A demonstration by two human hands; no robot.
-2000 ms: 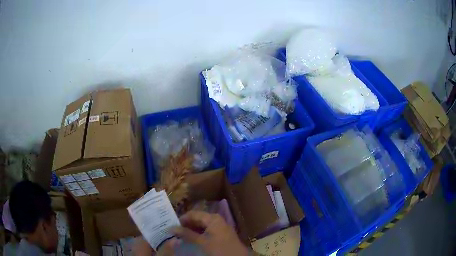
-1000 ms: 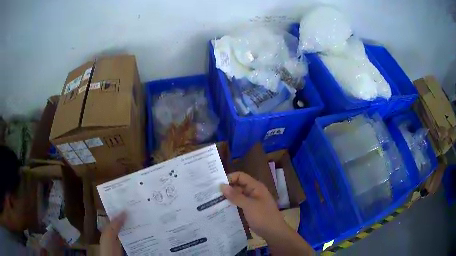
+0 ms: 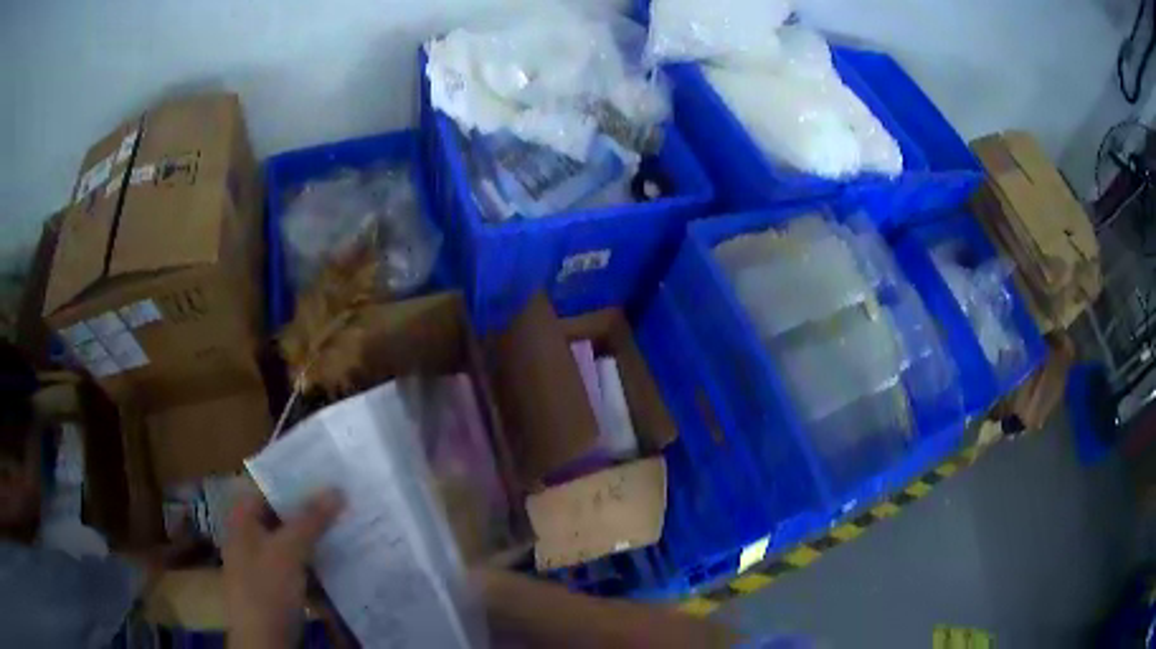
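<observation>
A white printed leaflet point(image 3: 380, 526) is held up low in front of me, tilted and partly folded, its print too blurred to read. My left hand point(image 3: 276, 558) grips its left side, thumb on the face. My right forearm point(image 3: 590, 615) comes in from the bottom right and reaches the leaflet's lower right edge. My right hand itself is hidden or blurred there, so its hold cannot be told. Behind the leaflet stands an open carton point(image 3: 412, 332) with pinkish-white paper bundles and a tan feather duster point(image 3: 332, 317).
A smaller open carton point(image 3: 548, 393) holds white blocks. Blue totes point(image 3: 590, 273) with clear plastic bags line the white wall. A large closed carton point(image 3: 165, 254) stands left. A person's grey sleeve point(image 3: 70, 590) is at the lower left. Black-and-yellow tape point(image 3: 824, 533) edges the floor side.
The leaflet, spread open between both hands a second ago, is now narrower and folded. My right hand has moved down and left behind it. The view has shifted, showing more floor at right.
</observation>
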